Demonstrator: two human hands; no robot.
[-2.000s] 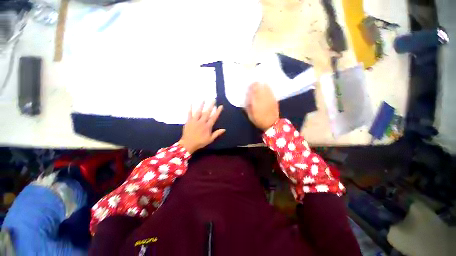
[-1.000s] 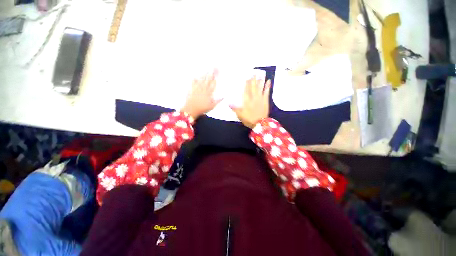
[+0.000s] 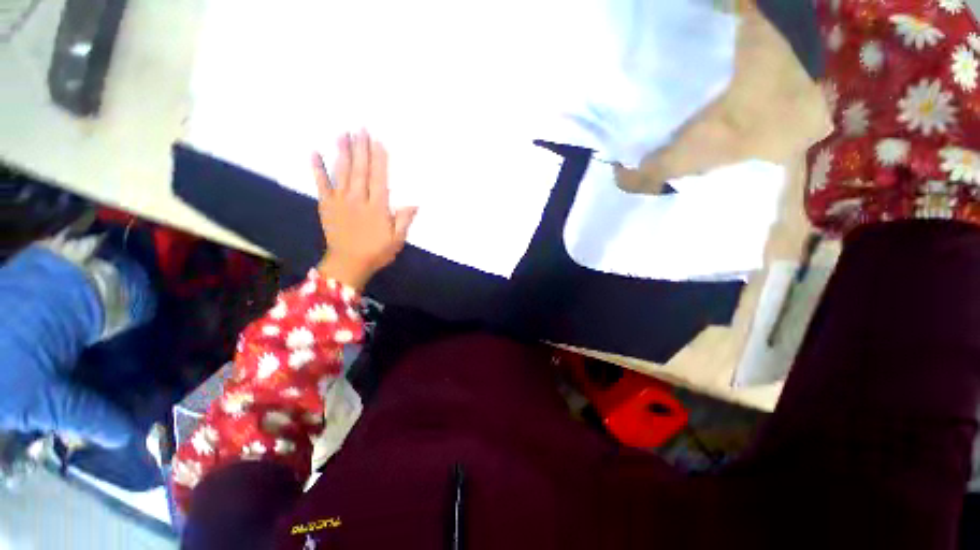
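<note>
A large white paper pattern (image 3: 430,118) lies over a dark navy fabric panel (image 3: 613,312), whose edge shows along the front and between the papers. A smaller curved white paper piece (image 3: 688,231) lies on the panel at the right. My left hand (image 3: 360,210) rests flat on the pattern near its front edge, fingers spread, holding nothing. My right arm reaches up and out at the top right; the right hand is past the picture's edge.
A dark block (image 3: 86,59) stands at the upper left of the cream table (image 3: 118,140). A pale pad (image 3: 765,322) lies at the right, partly behind my sleeve. A red stool (image 3: 639,411) and blue fabric (image 3: 54,349) are below.
My right hand has left the pattern and moved up and right out of the picture. My left hand has shifted left along the pattern. The view has turned and shifted.
</note>
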